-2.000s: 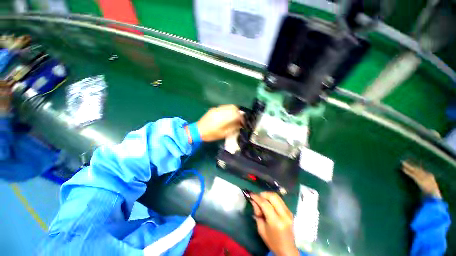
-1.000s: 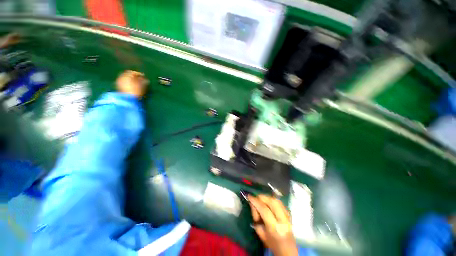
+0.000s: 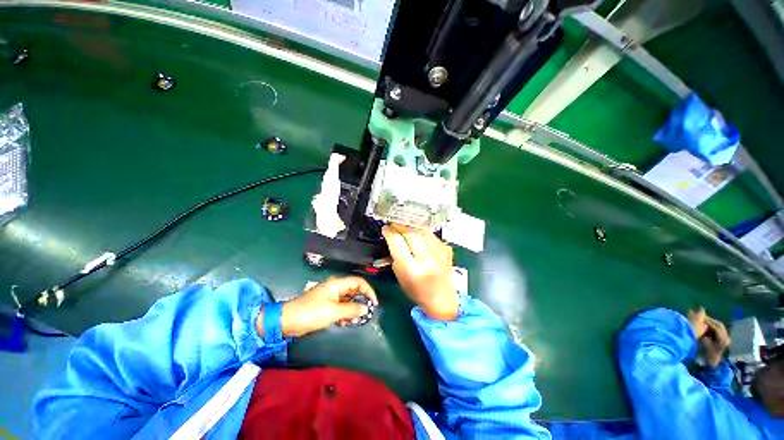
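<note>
My left hand (image 3: 331,306) holds a round module (image 3: 364,309) between thumb and fingers, low in front of the fixture. My right hand (image 3: 421,265) reaches into the front of the black fixture (image 3: 341,250), under the clear block (image 3: 414,199); its fingertips are partly hidden, and I cannot tell what they hold. The pale green plate (image 3: 395,134) is above the block. A red light (image 3: 372,270) shows on the fixture's front. A crumpled cream strip (image 3: 328,196) lies on the fixture's left side.
Round modules lie left of the fixture (image 3: 274,209), (image 3: 273,144) and farther off (image 3: 164,82). A black cable (image 3: 202,205) runs left. A white sheet (image 3: 464,230) lies to the right. Another person in a blue smock (image 3: 658,365) works at far right.
My left hand has come back from the far left with a module now in it. My right hand has moved up from in front of the fixture into its front. The view has shifted.
</note>
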